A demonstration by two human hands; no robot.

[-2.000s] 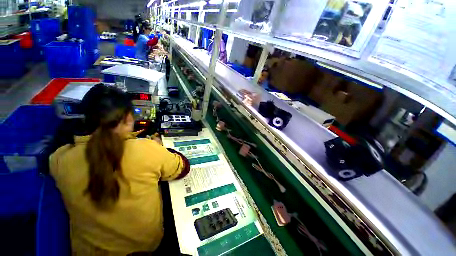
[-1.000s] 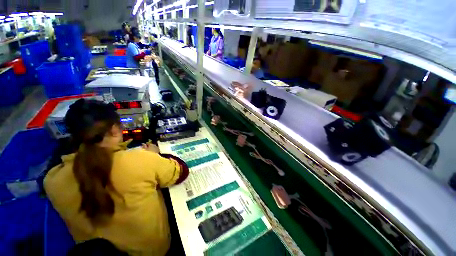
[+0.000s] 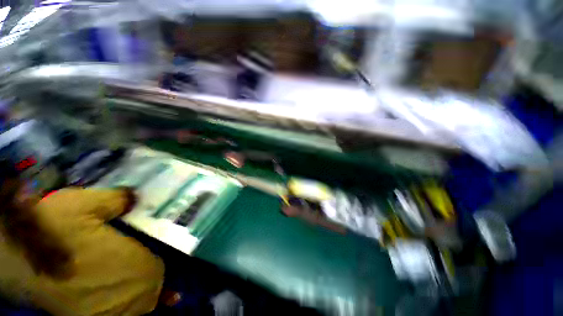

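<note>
The view is strongly blurred. The glossy green bench lies in front of me. The white-green printed sheet covers its left part. A brown power strip seems to lie at the bench's back edge. Right of it, yellow-black striped devices stand among blurred white things. A small pale shape at the bottom edge may be my left hand, gloved; its fingers cannot be made out. I cannot make out my right hand in the picture.
A person in a yellow jacket is at the left by the sheet. The green conveyor runs behind the bench, with a pink unit on it. Dark units stand on the pale ledge beyond. Blurred dark blue shapes fill the right side.
The view has swung to the right. The yellow-jacketed person and the sheet have shifted left in the picture, and the green bench and striped devices have come into view.
</note>
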